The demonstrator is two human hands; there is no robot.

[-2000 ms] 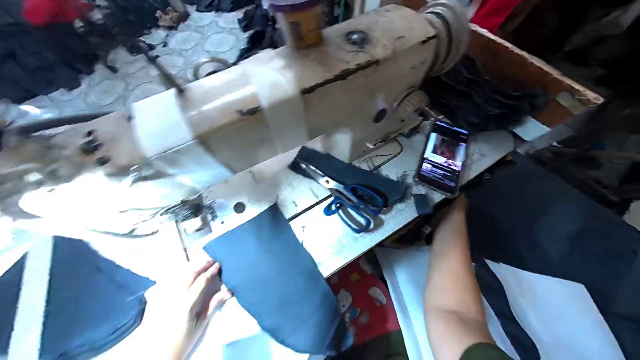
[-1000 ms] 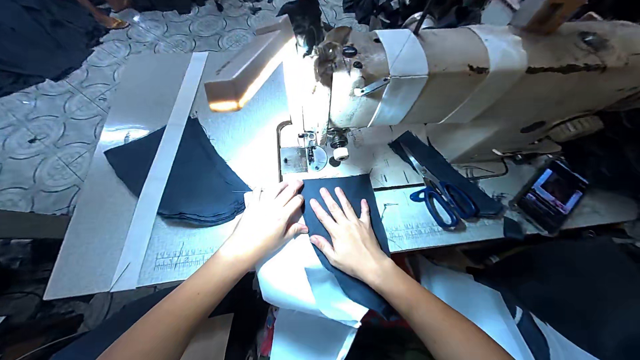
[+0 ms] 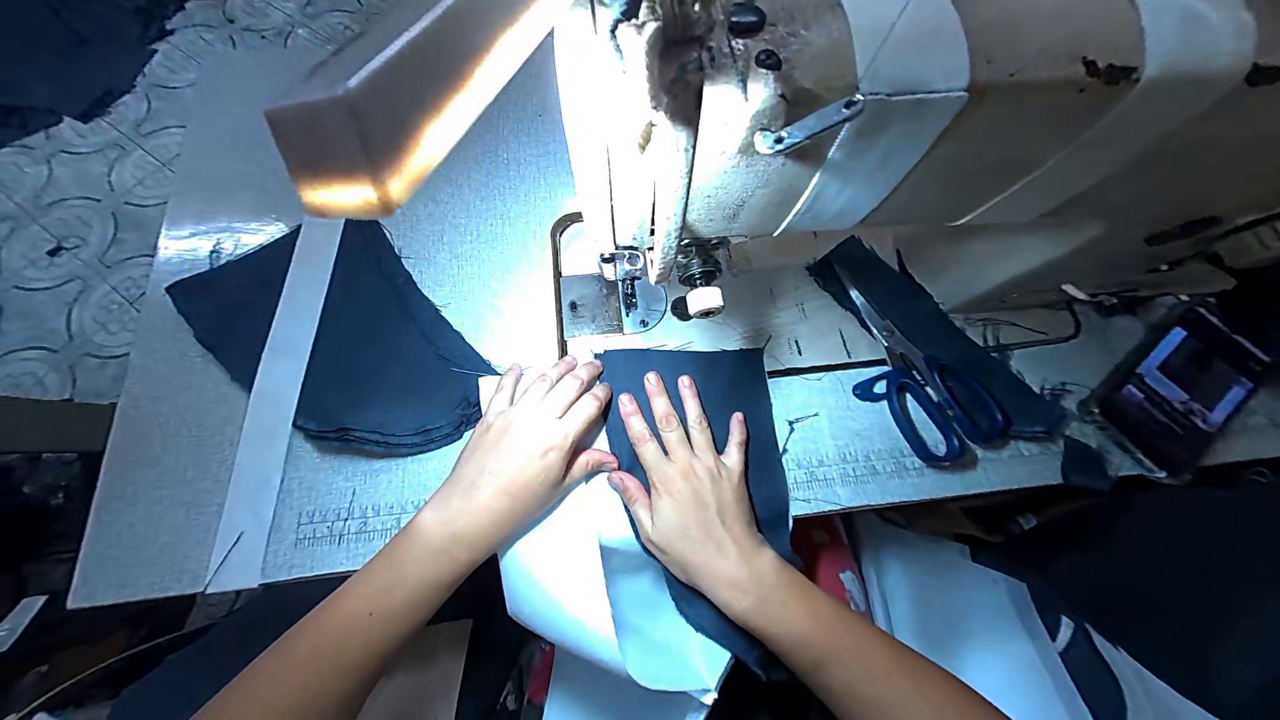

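My left hand rests on white fabric at the left edge of a dark blue fabric piece, its fingers close together and pointing up. Spread flat on the dark piece is my right hand, fingers apart, gripping nothing. The white fabric lies beneath and to the left of the dark piece, and both hang over the table's front edge. Just beyond the fingertips stand the presser foot and needle plate of a sewing machine. Whether the left fingers pinch the fabric cannot be told.
Left of my hands lies a stack of dark fabric pieces, beside a white strip. Blue-handled scissors lie partly on a dark scrap at right, with a phone farther right. A lit lamp hangs over the upper left.
Two seconds ago my right arm reached toward the phone and my left hand was at the dark piece's edge; now both hands lie at the piece before the needle. The view has shifted and come closer.
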